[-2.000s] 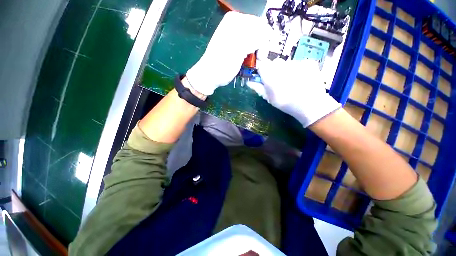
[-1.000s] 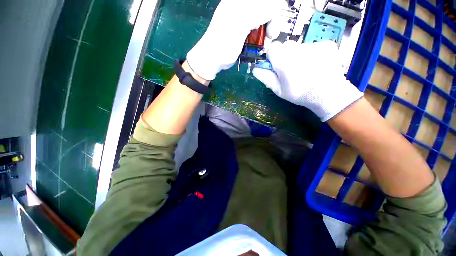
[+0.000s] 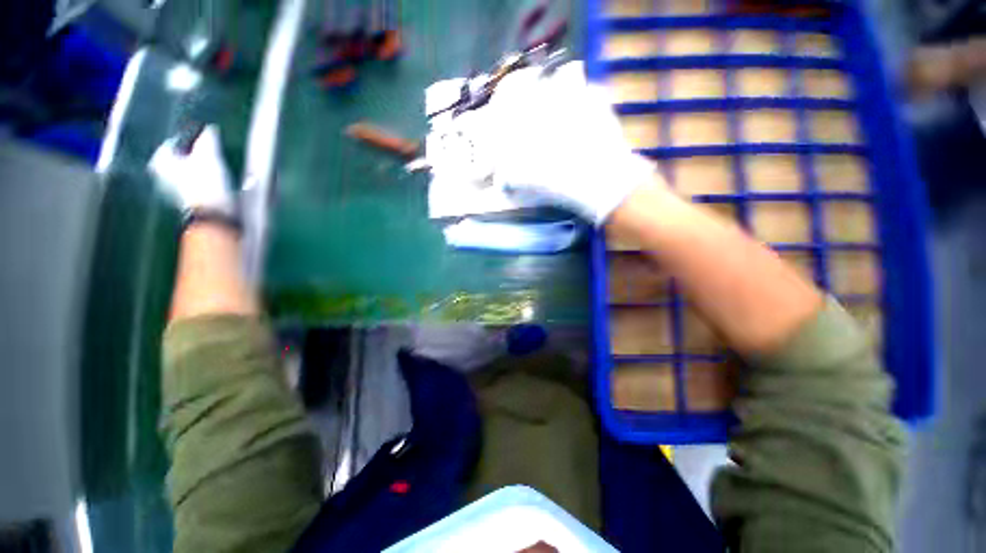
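Note:
The frame is blurred. My left hand [image 3: 198,173], in a white glove, is far left over the green conveyor. A small dark patch shows at its fingertips; I cannot tell if it is a held part. My right hand [image 3: 568,140], also gloved, is over the right side of the white fixture plate [image 3: 460,184] and hides much of it, fingers unclear. A pale-blue tool [image 3: 511,234] lies on the bench mat just in front of the plate, out of both hands.
An orange-red stick [image 3: 381,138] lies left of the plate. Several black-and-orange parts [image 3: 348,56] sit on the mat further back. A pale metal rail [image 3: 266,130] divides mat and conveyor [image 3: 130,356]. The blue divided tray [image 3: 598,356] stands at right, under my right forearm.
My hands have moved apart, the left one far left past the rail, the right one over the fixture. The orange part no longer shows between them. The pale-blue tool now lies on the mat.

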